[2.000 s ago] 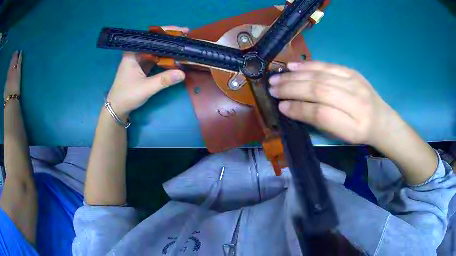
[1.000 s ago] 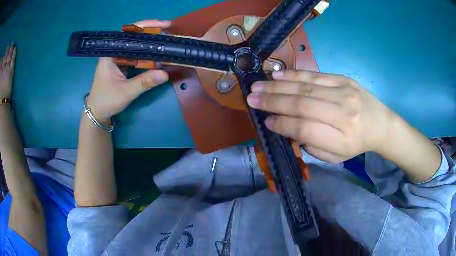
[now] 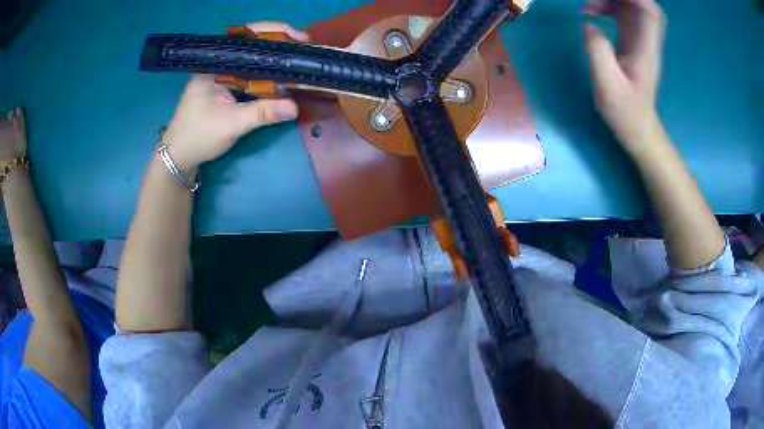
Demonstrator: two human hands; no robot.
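Observation:
A black three-armed frame (image 3: 452,172) lies on a reddish-brown jig, its ring-shaped hub at the centre of the jig's round orange-tan disc (image 3: 356,105). One arm points left, one up and right past the picture's top, one down towards my body between orange-brown supports (image 3: 448,243). My left hand (image 3: 214,121) grips the orange-brown support under the left arm, thumb in front, fingertips behind. My right hand (image 3: 628,75) is raised off the frame at the upper right, fingers apart, slightly blurred, holding nothing visible.
The jig's base plate (image 3: 356,197) lies on the green-teal bench (image 3: 100,167) and reaches its front edge. A neighbour's bare forearm (image 3: 38,226) with a bracelet and blue clothing is at the far left. Dark hair covers part of the lower middle.
My right hand has left the lower arm of the frame and moved up and right. The lower arm, lifted beside its support at first, now lies between the supports. My left hand keeps its grip.

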